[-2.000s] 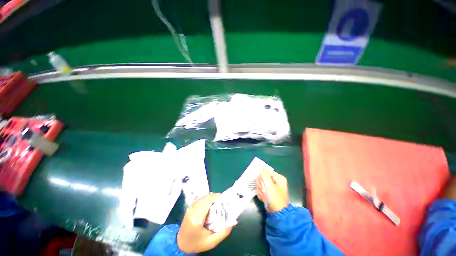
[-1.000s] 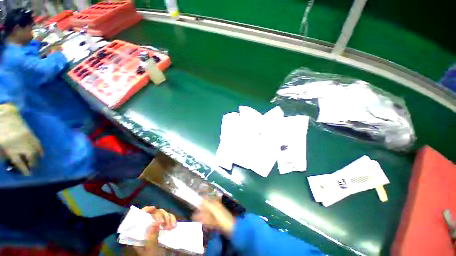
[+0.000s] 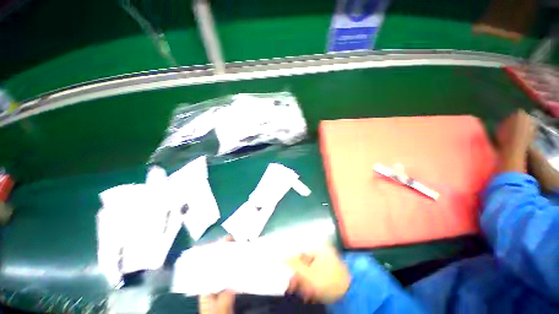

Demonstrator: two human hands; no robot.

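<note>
A white sheet or strip bundle (image 3: 236, 267) is held flat at the bottom centre, blurred. My right hand (image 3: 322, 273) grips its right end. My left hand (image 3: 217, 302) is mostly hidden and cut off by the lower edge; its fingers show below the sheet and a fingertip at its upper edge. A small white strip bundle (image 3: 260, 202) lies just beyond, with a narrow pale piece (image 3: 300, 186) at its upper right. A fanned white stack (image 3: 138, 227) lies to the left.
A clear bag of white strips (image 3: 254, 122) lies at the back centre. A red-orange tray (image 3: 410, 224), smooth side up, is at right with a patterned strip (image 3: 407, 181) on it. A neighbour's blue sleeve and hand (image 3: 515, 144) are beyond its right edge.
The view has swung back right from the neighbour's side. My hands and the held white sheets have moved from low beside the bench edge to in front of the small bundle, which stays lying down.
</note>
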